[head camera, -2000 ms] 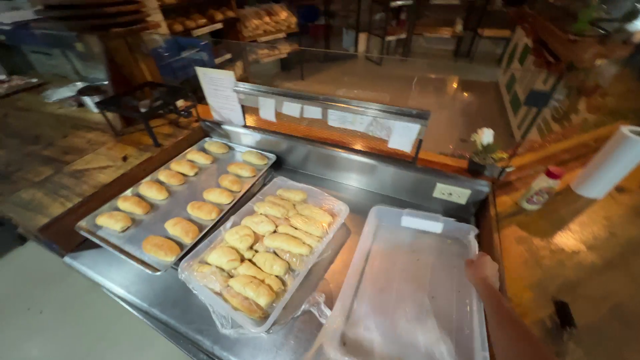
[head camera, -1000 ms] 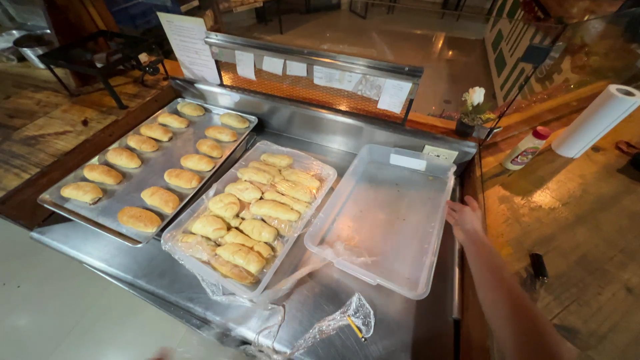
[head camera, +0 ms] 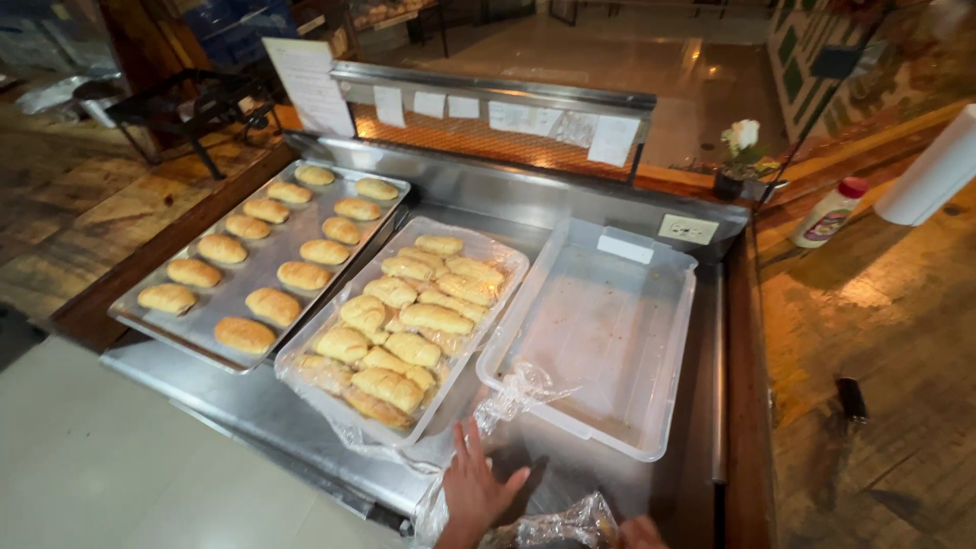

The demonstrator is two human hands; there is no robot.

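My left hand [head camera: 474, 488] has its fingers spread over clear plastic wrap [head camera: 526, 393] at the front of the steel counter; whether it grips any wrap is unclear. Only part of my right hand [head camera: 640, 534] shows at the bottom edge, beside a bunched piece of wrap [head camera: 572, 522]. Beyond my hands, a plastic bin [head camera: 450, 415] holds several filled bread rolls [head camera: 389, 389], with wrap around its sides. To its right stands a translucent plastic bin [head camera: 610, 335] with crumbs on its floor. A metal sheet pan [head camera: 221, 282] with spaced rolls lies at the left.
A steel backsplash with an outlet [head camera: 688, 229] and a rail hung with papers [head camera: 526, 118] bounds the counter [head camera: 305, 427] behind. On the wooden surface at right are a red-capped bottle [head camera: 831, 213], a white roll [head camera: 934, 168] and a small black object [head camera: 851, 399]. A potted flower [head camera: 740, 156] stands behind.
My right hand has left the right side of the translucent bin and is now at the bottom edge. My left hand has come into view among the plastic wrap.
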